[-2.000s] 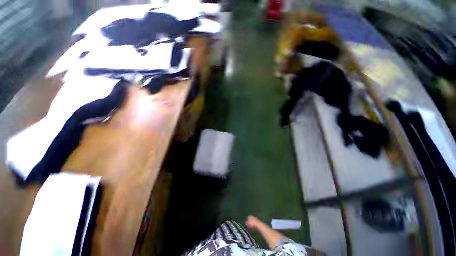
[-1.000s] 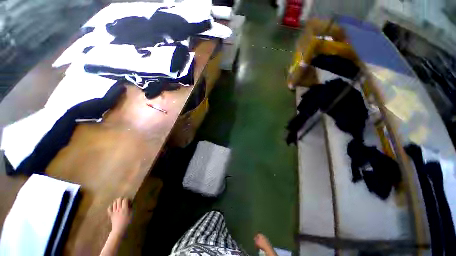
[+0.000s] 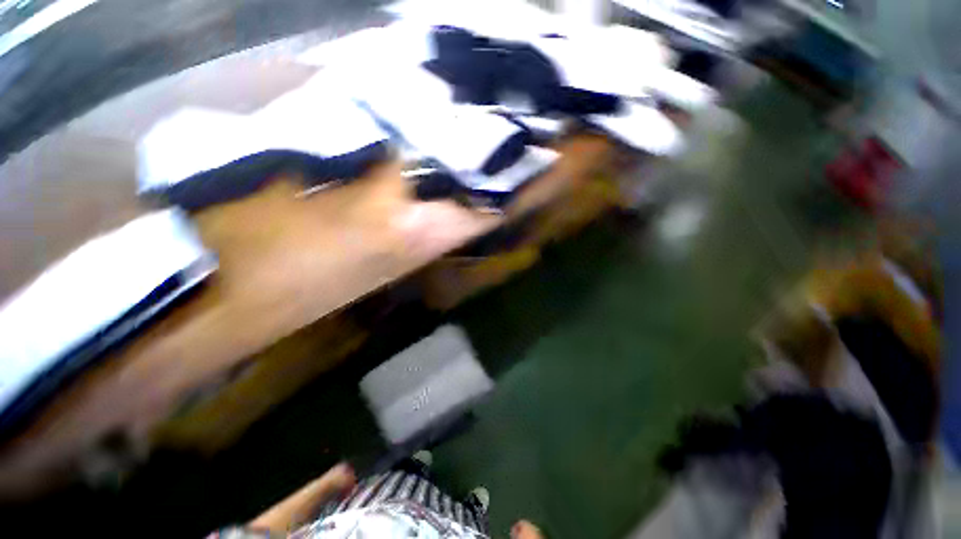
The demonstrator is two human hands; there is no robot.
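The view is blurred. My left hand [image 3: 335, 482] is low in the picture beside my striped clothing, off the table, and I see nothing in it; its fingers are too blurred to read. My right hand [image 3: 525, 530] is cut off by the bottom edge. A stack of white sheets with black panels [image 3: 105, 290] lies at the near left of the brown table [image 3: 306, 263]. A longer white and black pile [image 3: 263, 142] lies beyond it. Farther along, black panels [image 3: 506, 72] lie on white sheets.
A pale grey box-like thing [image 3: 427, 384] stands on the green floor [image 3: 590, 368] beside the table. Black fabric [image 3: 822, 453] lies at the right, with a yellow-brown container [image 3: 869, 290] beyond it. A red object [image 3: 866, 171] is at the far right.
The view has swung to the left, so the table now runs diagonally. My left hand has left the table's edge and is beside my body. My right hand is still at the bottom edge.
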